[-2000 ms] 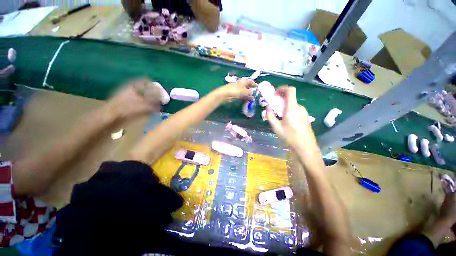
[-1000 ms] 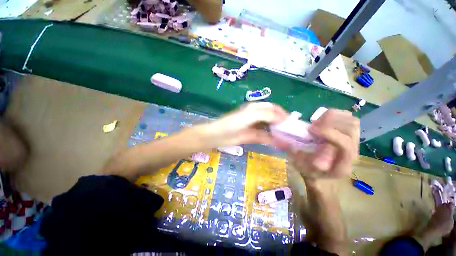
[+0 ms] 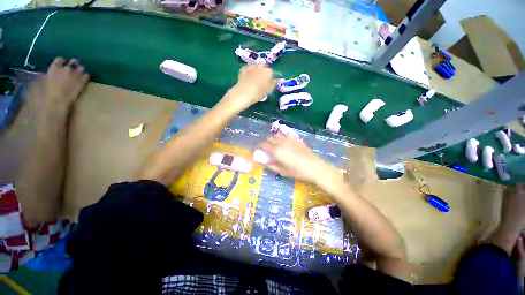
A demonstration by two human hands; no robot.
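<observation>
My left hand [image 3: 253, 85] is over the green belt, beside pink-and-white pieces [image 3: 250, 56]; its fingertips are blurred, and whether it holds anything is unclear. My right hand [image 3: 288, 155] is low over the mat, its fingers over one end of a white shell [image 3: 261, 157]; a firm grip cannot be made out. A pink unit [image 3: 286, 130] lies just beyond it. Pink units with black windows lie on the mat at left [image 3: 230, 162] and right [image 3: 324, 213]. Two open shells with blue inside lie on the belt, one [image 3: 293, 83] behind the other [image 3: 295, 101].
On the green belt [image 3: 132, 52] lie a closed oblong shell [image 3: 178, 71] and several curved white shells [image 3: 372, 109]. A grey post [image 3: 449, 129] slants across the right. A blue-handled tool [image 3: 437, 203] lies on the cardboard. Another person's hand [image 3: 66, 80] is at left.
My hands have parted from the pink-white piece they held together. My left hand moved to the belt, my right down to the mat. More open and curved shells show on the belt.
</observation>
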